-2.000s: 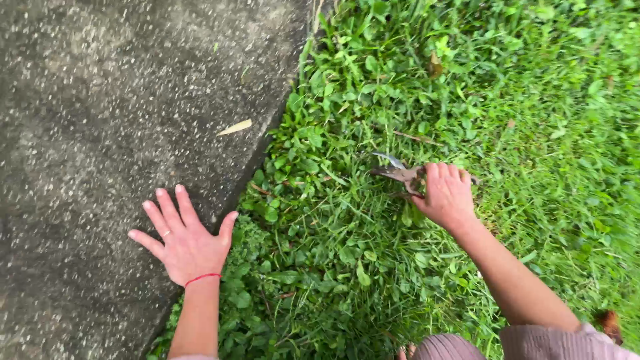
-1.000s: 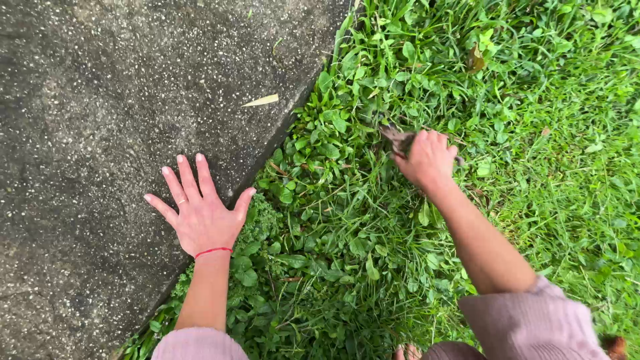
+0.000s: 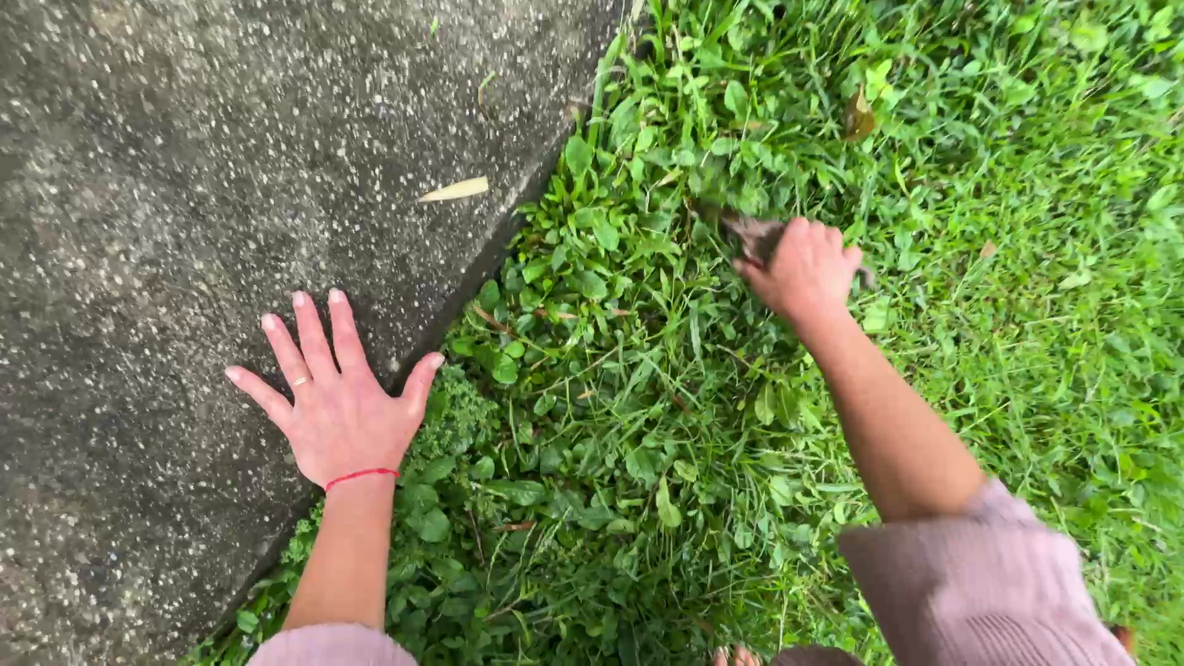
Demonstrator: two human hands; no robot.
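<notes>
My left hand [image 3: 347,416], with a ring and a thin red string bracelet, lies palm down with spread fingers on the speckled concrete slab [image 3: 231,203], close to its edge. My right hand [image 3: 807,273] is closed around a dark, rusty-looking metal cutting tool [image 3: 754,236], probably hand shears or pruners. The tool points left into the leafy grass and weeds [image 3: 647,388]. Its blades are blurred and partly hidden among the leaves, so whether they are apart cannot be told.
The slab's edge [image 3: 490,250] runs diagonally beside the weeds. A pale dry leaf piece [image 3: 455,190] lies on the slab, and a brown leaf [image 3: 859,116] rests in the grass. Toes [image 3: 737,657] show at the bottom edge.
My right hand has moved up through the weeds relative to the slab, with the tool still in it. The tool's blade, visible two seconds ago, is now blurred among leaves. My left hand remains spread on the slab.
</notes>
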